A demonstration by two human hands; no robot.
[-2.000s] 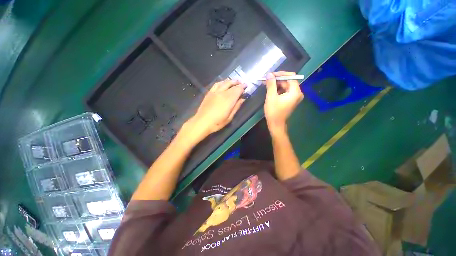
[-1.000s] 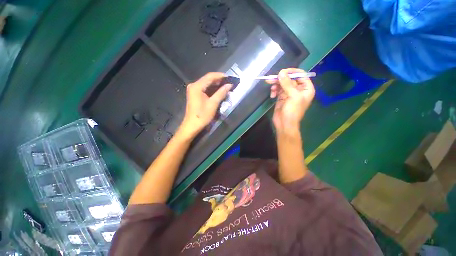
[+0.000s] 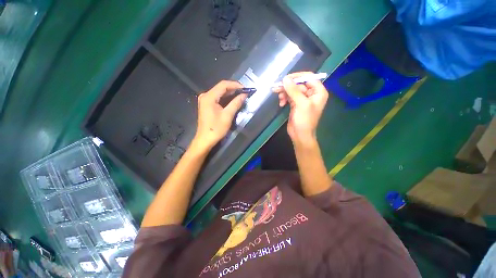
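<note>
My left hand [image 3: 216,115] pinches a small black phone part [image 3: 246,90] between thumb and fingers above the black parts tray [image 3: 177,69]. My right hand [image 3: 304,106] holds slim whitish tweezers [image 3: 311,79] like a pen, just right of the part; their tip is lost in the glare. A glossy adhesive sheet [image 3: 279,54] lies slantwise in the tray beneath both hands, with a bright white band and small pale pieces near its left edge. Dark parts [image 3: 223,24] lie in a pile at the tray's top, and more [image 3: 157,139] lie loose in the lower left compartment.
A clear blister tray [image 3: 68,187] with phone units stands at the lower left on the green bench. A blue stool [image 3: 359,84] and a person in a blue smock [image 3: 443,35] are at the right. Brown cartons [image 3: 448,190] stand on the floor beside a yellow line [image 3: 375,130].
My left hand has moved off the sheet and turned, now showing a black part in its fingertips. My right hand has gone right and come back, its tweezers tilting slightly. Dark items now show by the cartons.
</note>
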